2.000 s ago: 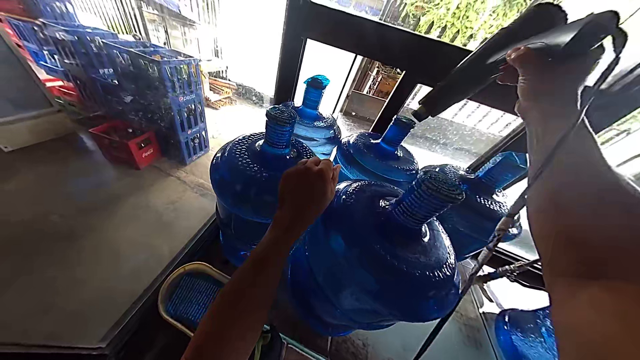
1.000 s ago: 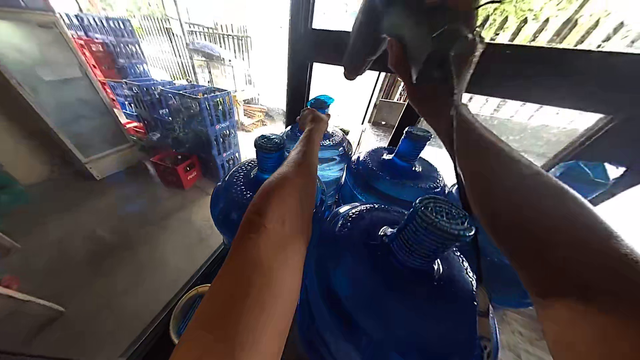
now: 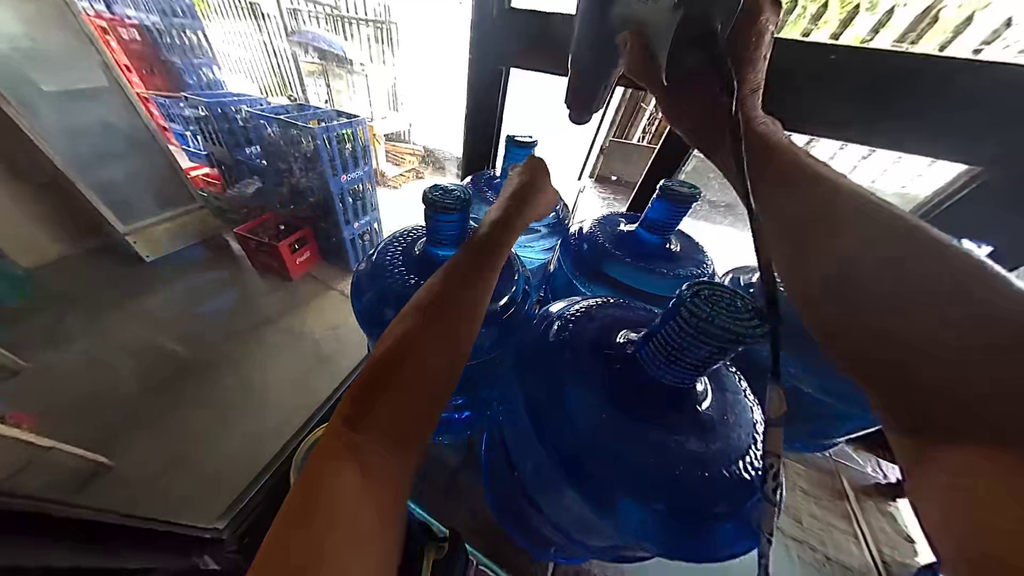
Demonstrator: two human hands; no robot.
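My left hand (image 3: 534, 190) is at the neck of the far blue water jug (image 3: 520, 146); whether its fingers grip the neck I cannot tell. Up at the top, my right hand (image 3: 704, 88) holds a dark heat gun or dryer-like tool (image 3: 672, 32), partly cut off by the frame, with its dark nozzle pointing down to the left. A cord (image 3: 770, 336) hangs from it past my right forearm. Below stand several more jugs: a large one in front (image 3: 624, 448), one at the left (image 3: 392, 280), one behind (image 3: 632, 248) and one at the right, partly behind my right arm (image 3: 808, 384).
Blue plastic bottle crates (image 3: 344, 176) are stacked at the upper left, beside a red crate (image 3: 276, 248) on the floor. A dark door frame (image 3: 896, 96) crosses the upper right. A framed panel (image 3: 104, 120) leans or stands at the far left.
My left hand has gone from beside the left jug to the far jug. The blue piece on top of the far jug's neck no longer shows. My right hand has moved left with the dark tool.
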